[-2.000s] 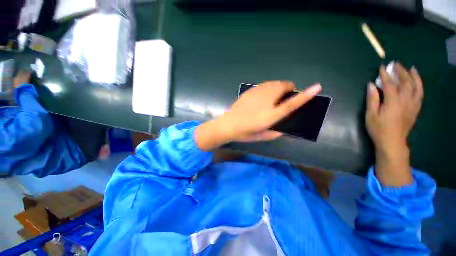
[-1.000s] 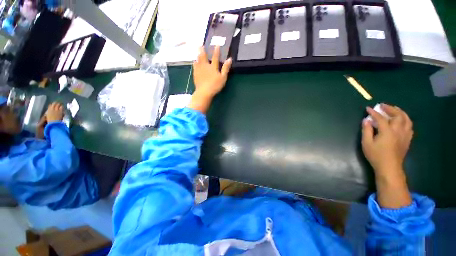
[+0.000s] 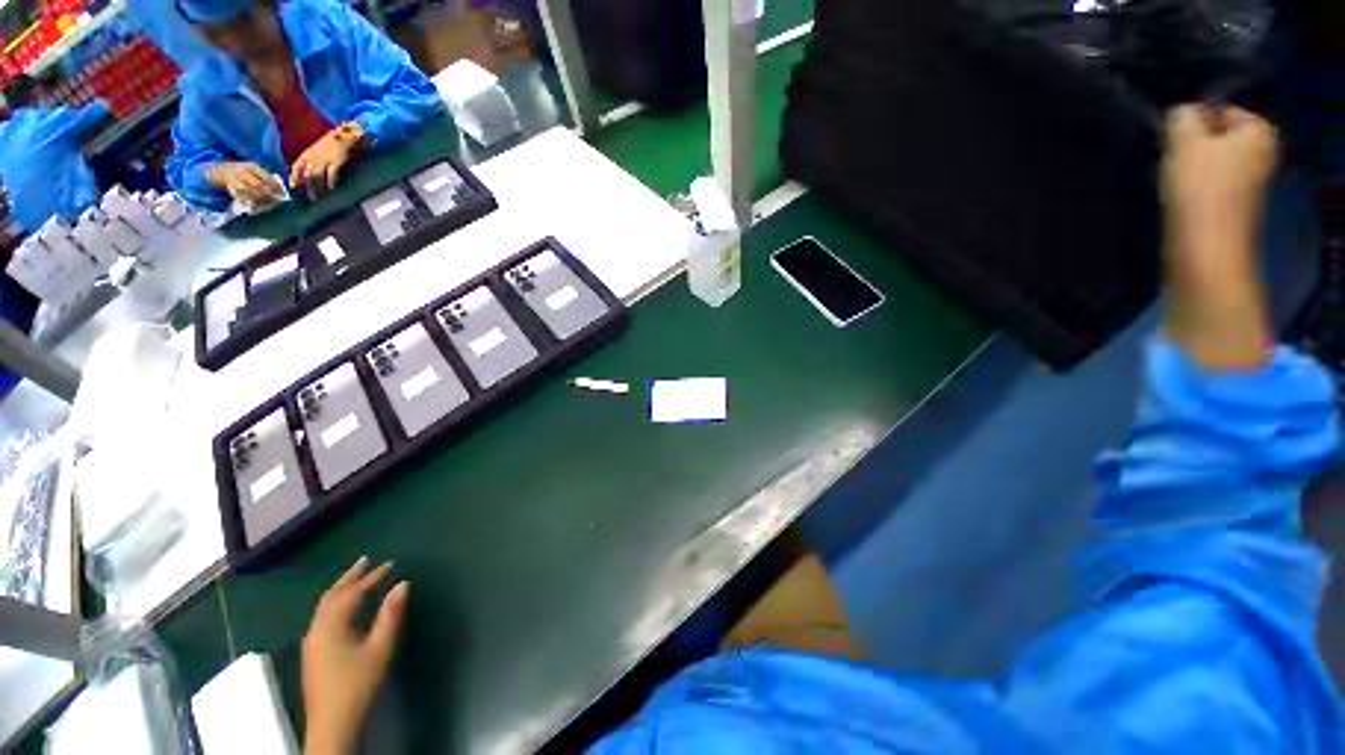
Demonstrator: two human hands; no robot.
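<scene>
My left hand (image 3: 350, 642) is at the lower left over the green mat, fingers apart and empty, near the phone tray's near corner. The long black phone tray (image 3: 428, 428) holds several grey-backed smartphones (image 3: 342, 428) with white labels, one per compartment. My right hand (image 3: 1221, 155) is raised at the upper right by a large black stack (image 3: 974, 162), its fingers curled in. Whether it grips something there is hidden. A white-edged smartphone (image 3: 826, 280) lies screen up on the mat. A white pad (image 3: 689, 400) lies beside a short tan stick (image 3: 600, 385).
A white bottle (image 3: 714, 258) stands near the loose phone. A second black tray (image 3: 347, 254) lies beyond on the white surface, by a person in a blue smock (image 3: 347, 74). A white film stack (image 3: 244, 711) and plastic-wrapped blocks (image 3: 118, 715) are at the lower left. A metal post (image 3: 729, 103) stands behind.
The view has swung to the right. My left hand has left the tray's edge. My right hand has left the pad and moved far right, up to the black stack.
</scene>
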